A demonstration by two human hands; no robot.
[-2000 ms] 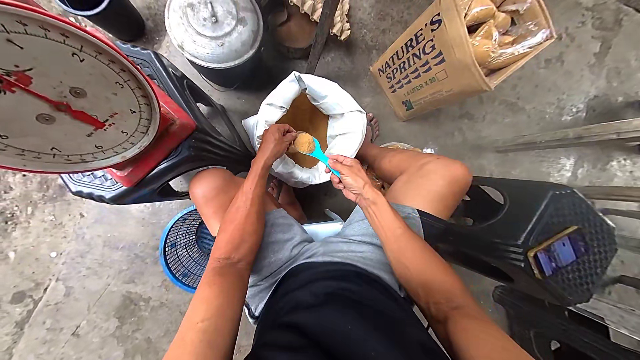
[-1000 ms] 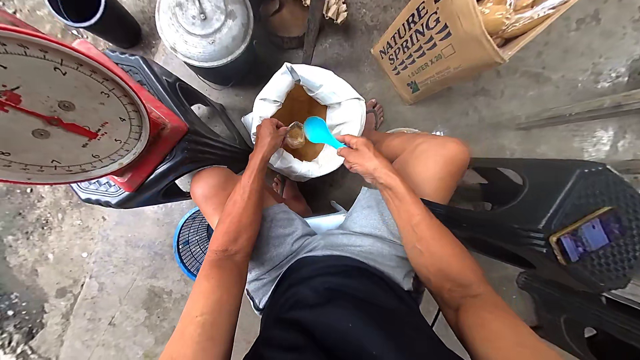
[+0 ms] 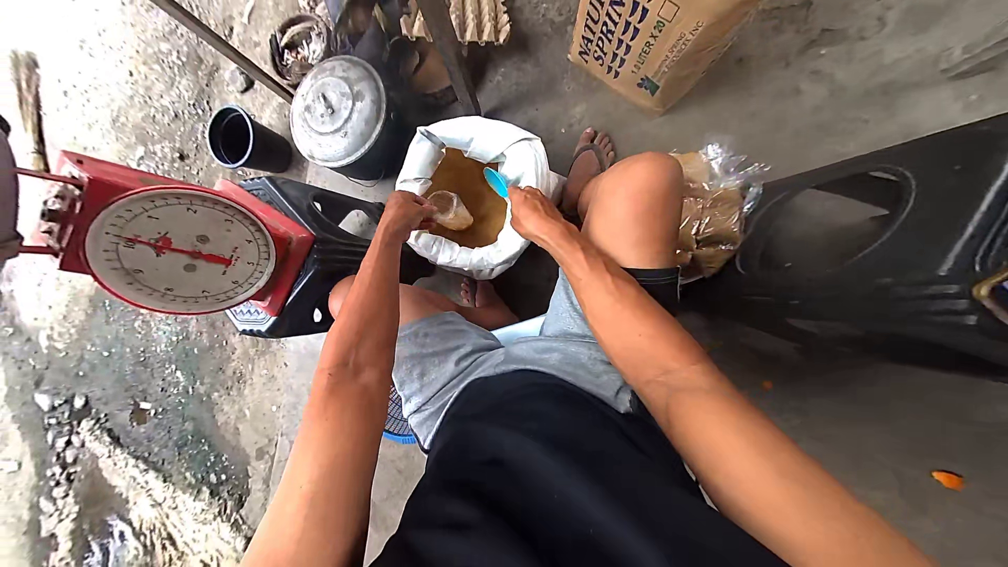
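Observation:
Between my feet stands a white sack (image 3: 524, 161) with its rim rolled down, holding brown granular stuff (image 3: 476, 185), perhaps brown sugar. My left hand (image 3: 409, 214) pinches the edge of a small clear plastic bag (image 3: 450, 211) over the sack's mouth; some of the brown stuff lies in the bag. A turquoise plastic scoop or spoon (image 3: 496, 182) is in my right hand (image 3: 533, 213), at the sack's right inner side, a little apart from the bag. How full the scoop is cannot be told.
A red dial scale (image 3: 181, 250) rests on a black plastic stool (image 3: 315, 260) at left. Beyond are a black bucket (image 3: 250, 142) and a lidded metal pot (image 3: 339, 110). Packed brown bags (image 3: 709, 213) lie beside my right knee, a paper sack (image 3: 661, 47) behind. Another black stool (image 3: 882, 236) is at right.
The view has swung left. The turquoise scoop was at the small bag's mouth two seconds ago; now it is to the right of it. Both hands still hold their things.

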